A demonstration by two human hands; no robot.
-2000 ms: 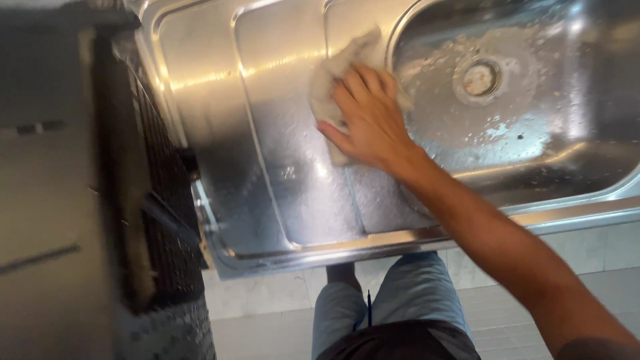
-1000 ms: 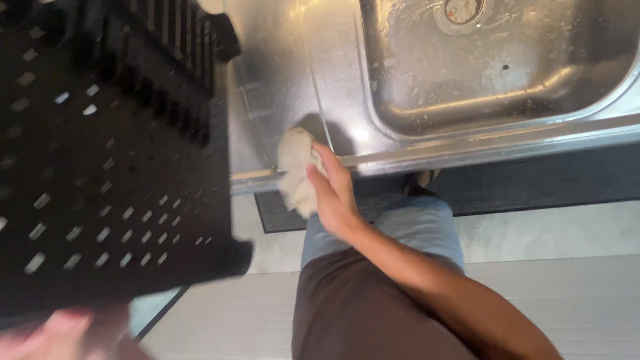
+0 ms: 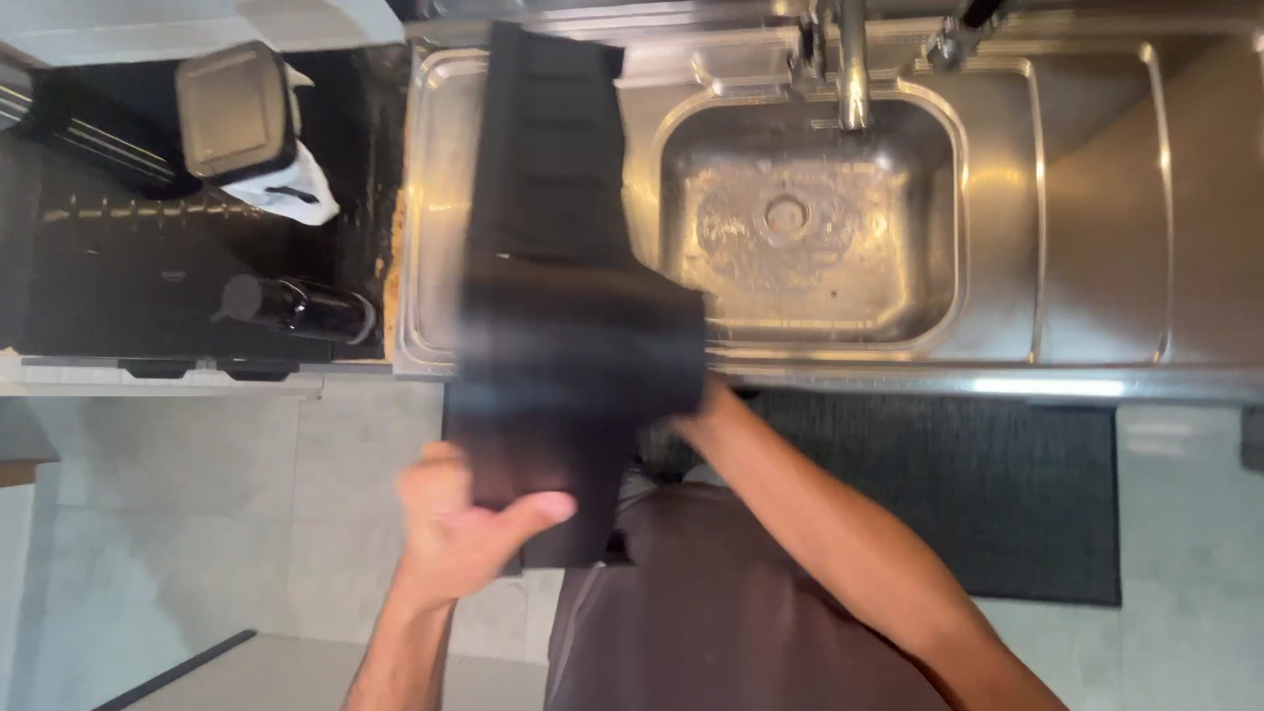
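A black plastic rack or tray (image 3: 563,326), blurred by motion, is held up over the left side of the stainless steel sink unit (image 3: 434,197). My left hand (image 3: 474,513) grips its near end, with the thumb lying across the black surface. My right hand (image 3: 691,420) is mostly hidden behind the rack's right side; only part of it and the wrist show, so its hold and any cloth in it cannot be seen. Beyond the rack, the sink basin (image 3: 810,237) is wet around its drain.
A faucet (image 3: 852,69) stands behind the basin. On the black counter surface at left are a dark bottle (image 3: 301,308), a lidded container (image 3: 237,111) and a white cloth or paper (image 3: 291,188). A dark mat (image 3: 938,494) lies on the floor.
The black rack, at the left a second ago, is now in front of me over the sink's left side. My right hand, which held a pale cloth at the sink edge, is now behind the rack.
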